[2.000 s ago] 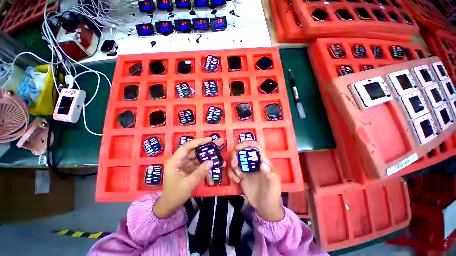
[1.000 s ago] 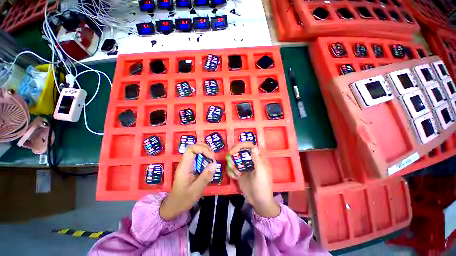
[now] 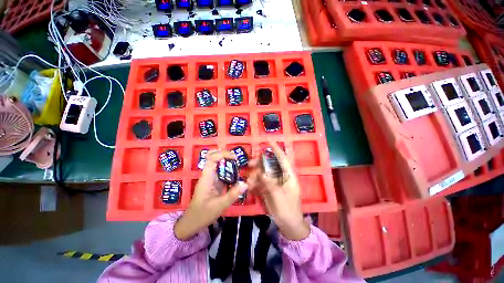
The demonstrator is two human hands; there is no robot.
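Observation:
An orange-red compartment tray [image 3: 122, 182] lies in front of me with small square watch units in many pockets, some dark, some lit with icons. My left hand [image 3: 213, 185] holds a lit watch unit [image 3: 227, 171] over the tray's lower middle, its screen up. My right hand [image 3: 279, 188] is beside it, blurred, and holds another watch unit [image 3: 272, 164], seen greyish and tilted. The two hands are close together and partly hide the watch units and pockets beneath them.
A white board [image 3: 276, 41] with blue-red lit watches stands behind the tray. A marker pen [image 3: 330, 105] lies right of it. A tray of white-framed units [image 3: 415, 101] rests on trays at right. Cables, a small white tester [image 3: 78, 114] and a pink fan [image 3: 15, 126] are at left.
Both hands stay over the lower middle of the tray. The left unit has turned to show its lit icons. The right unit has tilted and moved slightly up, and that hand is now blurred.

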